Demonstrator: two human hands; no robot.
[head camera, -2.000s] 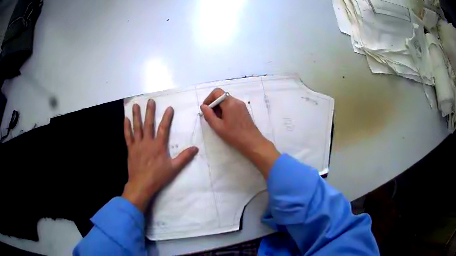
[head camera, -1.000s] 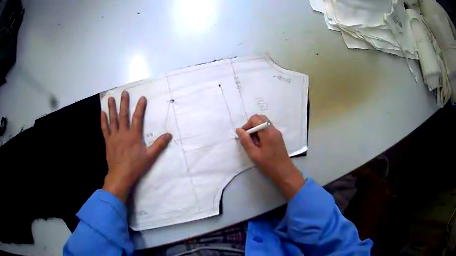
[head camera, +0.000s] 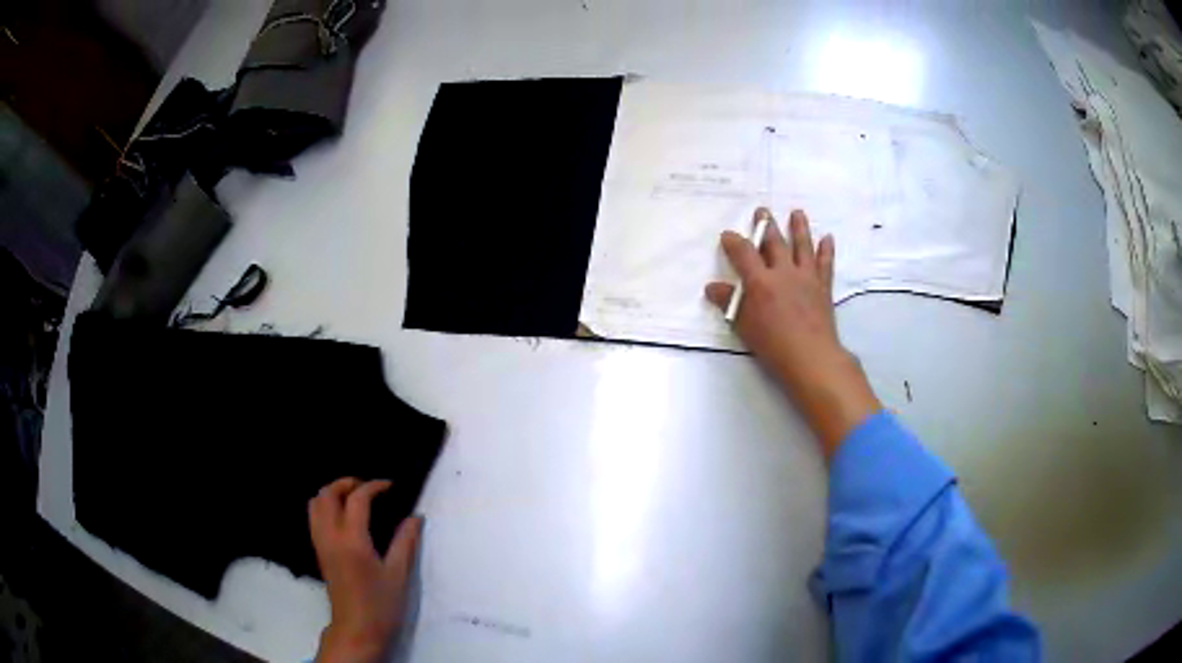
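Observation:
The white paper pattern (head camera: 700, 233) lies on a black cut panel (head camera: 512, 207), which shows bare to its left and as a thin rim at its right end. My right hand (head camera: 784, 292) rests on the pattern, fingers spread, with the white marking pen (head camera: 748, 269) held by the thumb and fingers. My left hand (head camera: 363, 557) is at the right part of another black panel (head camera: 233, 440) at the front left, fingers bent and apart. I cannot tell whether it grips the cloth edge.
A tied grey bundle (head camera: 301, 65) and a smaller grey roll (head camera: 162, 253) lie at the table's left. A dark strip (head camera: 240, 288) lies beside them. Cream pieces (head camera: 1128, 194) are piled at the right. The table (head camera: 726, 518) has a brownish stain at the right.
The pattern and the panel under it now lie farther up the table. My left hand has left the pattern for the left panel. My right hand has stopped marking and lies on the pattern.

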